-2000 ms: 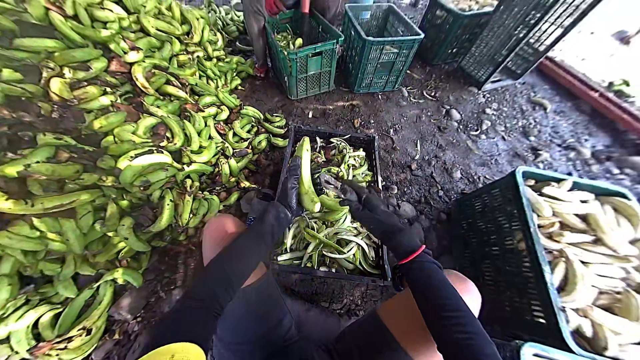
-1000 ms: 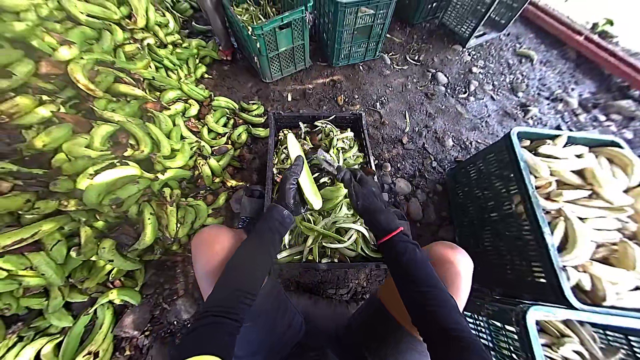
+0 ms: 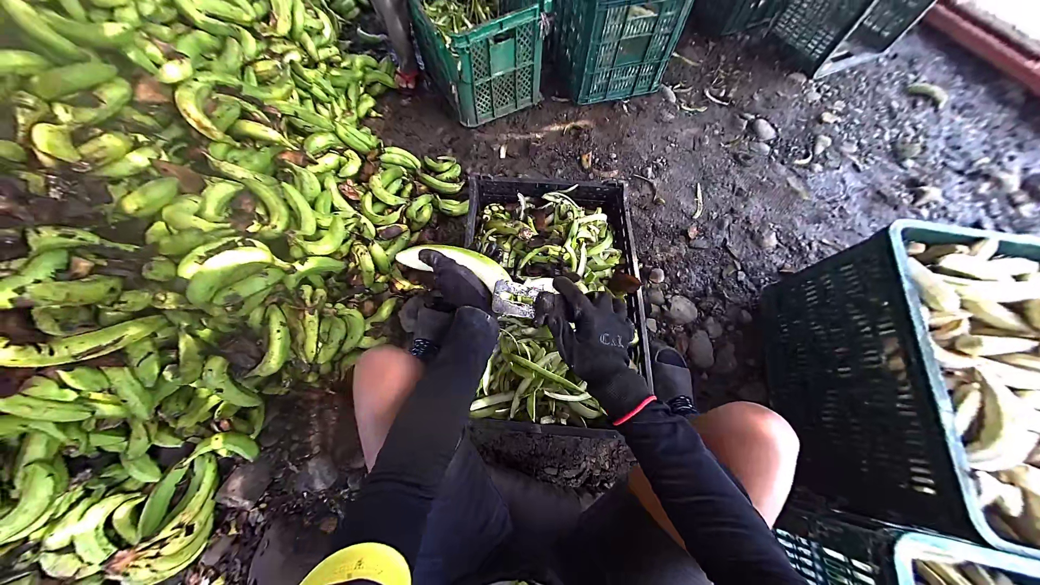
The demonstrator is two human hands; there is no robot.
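Observation:
My left hand point(image 3: 457, 284), in a dark glove, holds a partly peeled green plantain point(image 3: 479, 264) slanting over the left edge of a black plastic crate point(image 3: 639, 325). In my right hand point(image 3: 593, 329), also gloved and with a red band at the wrist, is a flat metal peeler point(image 3: 513, 299) whose blade lies against the plantain's right end. Beneath both hands, green peel strips point(image 3: 536, 374) fill much of the crate, which stands on the ground between my knees.
A large heap of green plantains point(image 3: 236, 268) covers the ground at left. Green crates point(image 3: 500, 81) stand ahead, one holding peels. At right, a dark green crate point(image 3: 845, 382) is full of peeled plantains point(image 3: 995, 406), with another crate below it. Stones point(image 3: 681, 309) dot the muddy ground.
The plantain has turned from steeply upright to a flatter slant, its far end now pointing left over the crate's edge. My left hand has moved left with it.

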